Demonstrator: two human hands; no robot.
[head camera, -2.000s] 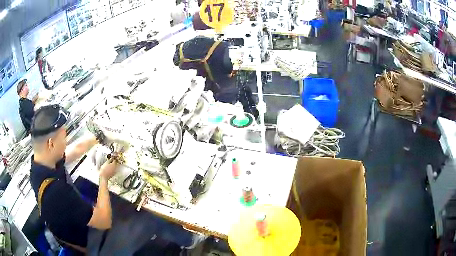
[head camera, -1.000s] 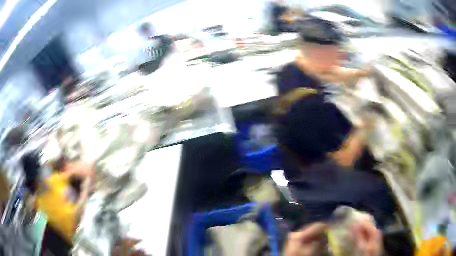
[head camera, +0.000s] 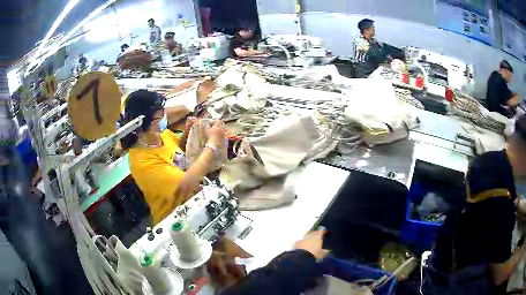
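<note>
My left hand (head camera: 313, 245), in a dark sleeve, reaches in from the bottom centre over the corner of a white table (head camera: 314, 190). Its fingers point up and right, with a small greyish spot at the tips; whether it holds anything is unclear. Beige cloth (head camera: 346, 286) lies below it, cut off by the bottom edge. My right hand is out of the picture. Large beige bags (head camera: 277, 147) lie heaped on the table beyond my hand.
A person in yellow (head camera: 156, 173) handles a bag at left, behind a sewing machine (head camera: 196, 213) and thread cones (head camera: 186, 241). A dark-clothed person (head camera: 490, 213) is at right. Blue bins (head camera: 415, 230) stand between. A number sign (head camera: 95, 105) rises left.
The view has swung left from the number 17 station to the person in yellow. Two blurred hands at the bottom one second ago no longer show together; one hand now reaches over the table corner.
</note>
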